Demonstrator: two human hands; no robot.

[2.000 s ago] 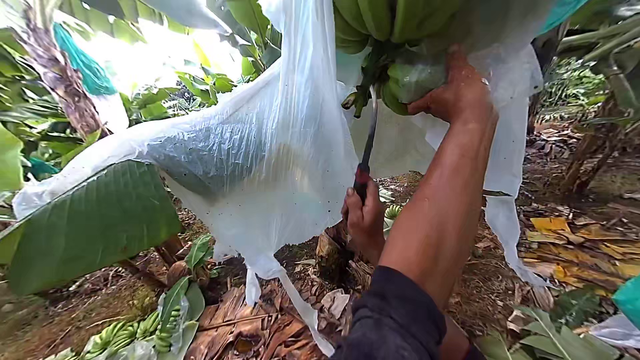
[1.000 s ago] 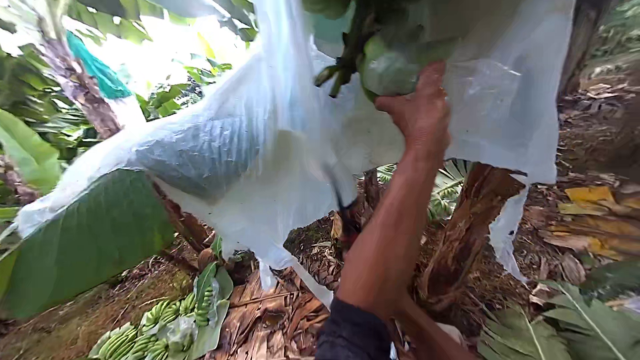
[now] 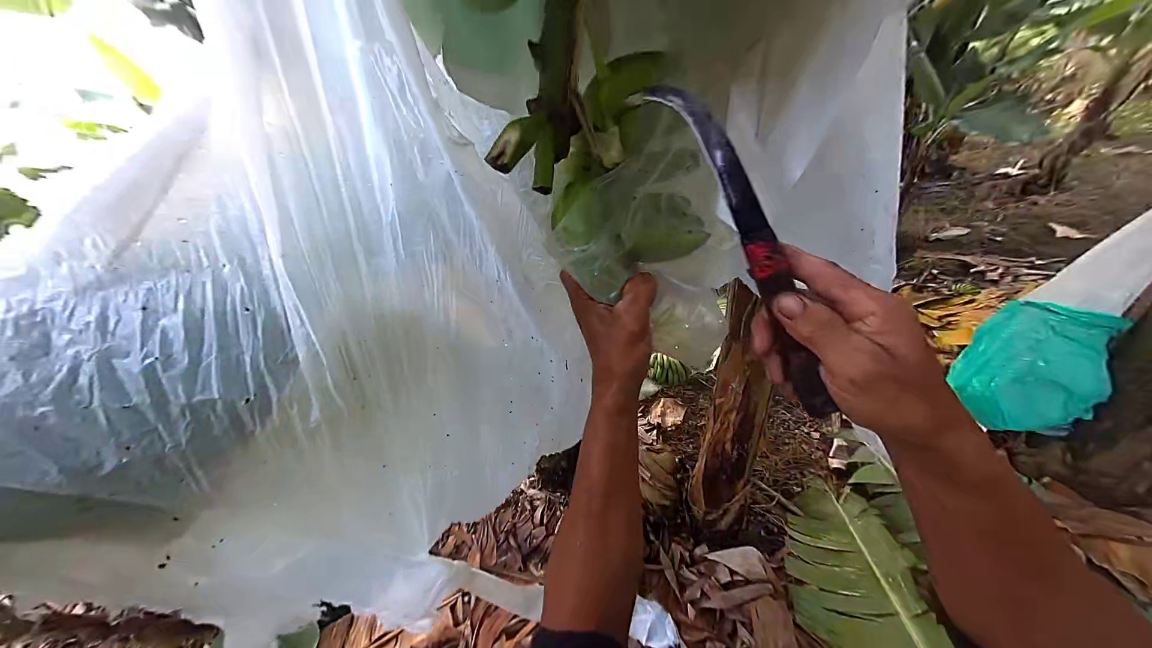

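My right hand (image 3: 855, 342) grips the dark handle of a curved knife (image 3: 720, 162), its tip up and left beside the green bananas. My left hand (image 3: 616, 324) cups the underside of a hand of green bananas (image 3: 648, 225) wrapped in clear plastic film; its fingertips are partly hidden by the film. Above and left of the bananas hangs the bunch stalk (image 3: 558, 81) with cut stubs at its lower end. A large translucent plastic bag (image 3: 405, 360) hangs around the stalk and spreads to the left.
A brown cut banana stem (image 3: 731, 414) stands below the knife. Dry leaves (image 3: 504, 531) and a green banana frond (image 3: 855, 558) lie on the ground. A teal plastic bag (image 3: 1035, 364) is at the right. Farther off, more green bananas (image 3: 668, 369) lie low.
The knife, earlier low with its blade up by the stalk, then blurred behind the bag and arm, is now raised at the right of the bananas. The view has shifted.
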